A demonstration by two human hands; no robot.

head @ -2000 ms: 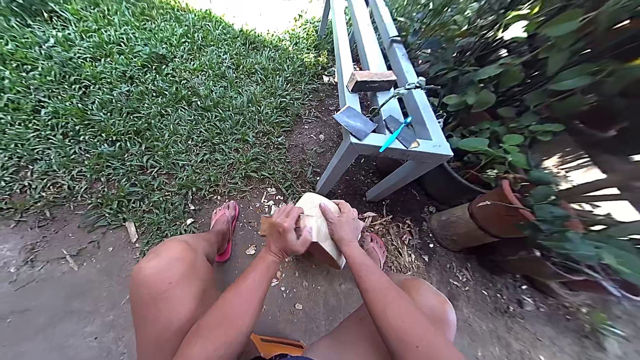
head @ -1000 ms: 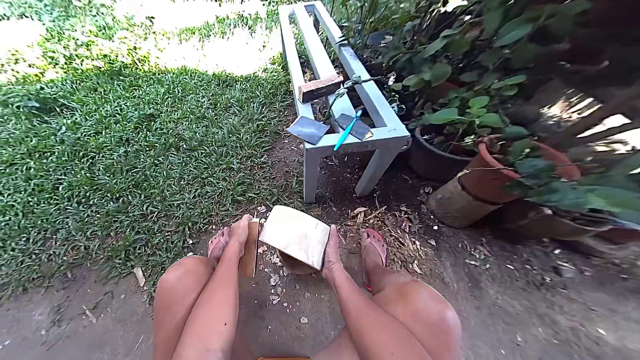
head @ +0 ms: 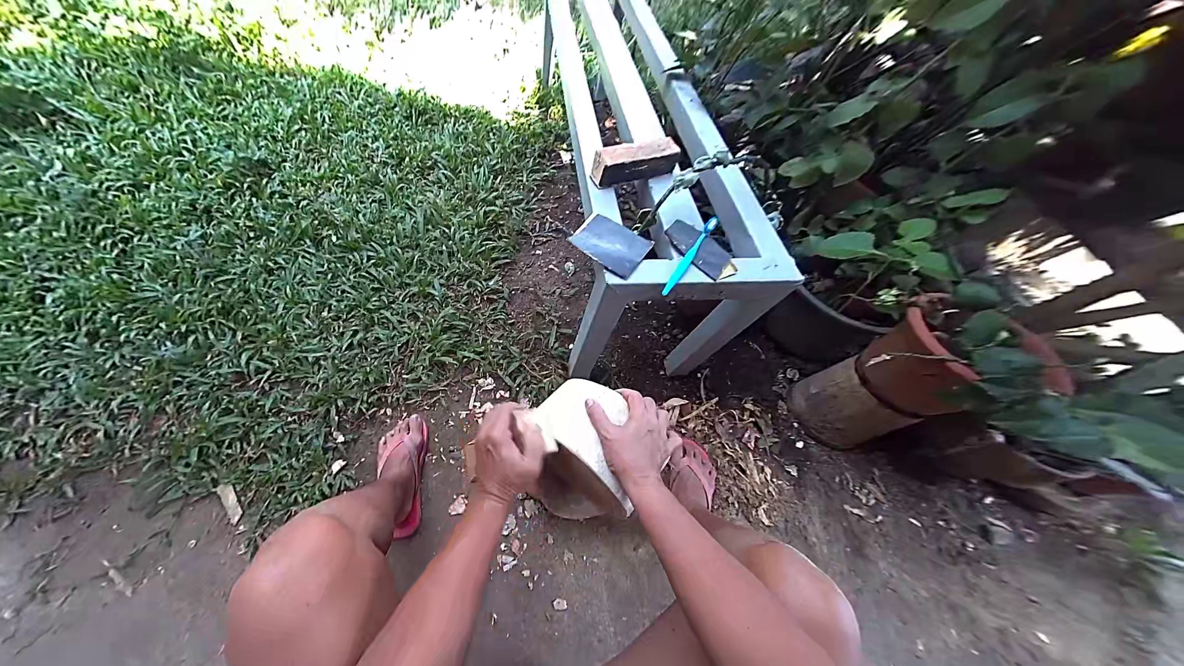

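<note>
Between my feet is a pale wooden block [head: 581,435], tilted, with a smooth light face and a darker side turned toward me. My right hand [head: 634,439] grips its right edge, thumb on the pale face. At its left edge, my left hand [head: 507,453] is closed on a thin tan piece, partly hidden by the fingers; its material is unclear. Ahead on the grey slatted bench [head: 708,277] lie a dark sheet of what looks like sandpaper [head: 610,245], another dark sheet [head: 698,250] with a turquoise toothbrush [head: 689,259] across it, and a small wood-coloured block [head: 635,161].
Pale chips and shavings [head: 740,453] litter the ground around my feet, which wear red flip-flops [head: 413,481]. Terracotta pots [head: 916,365] and leafy plants stand at the right beside the bench. Grass [head: 277,231] covers the left side.
The wooden block has turned from lying with its broad pale face up to a steeper tilt. My left hand has moved from beside the block onto its left edge.
</note>
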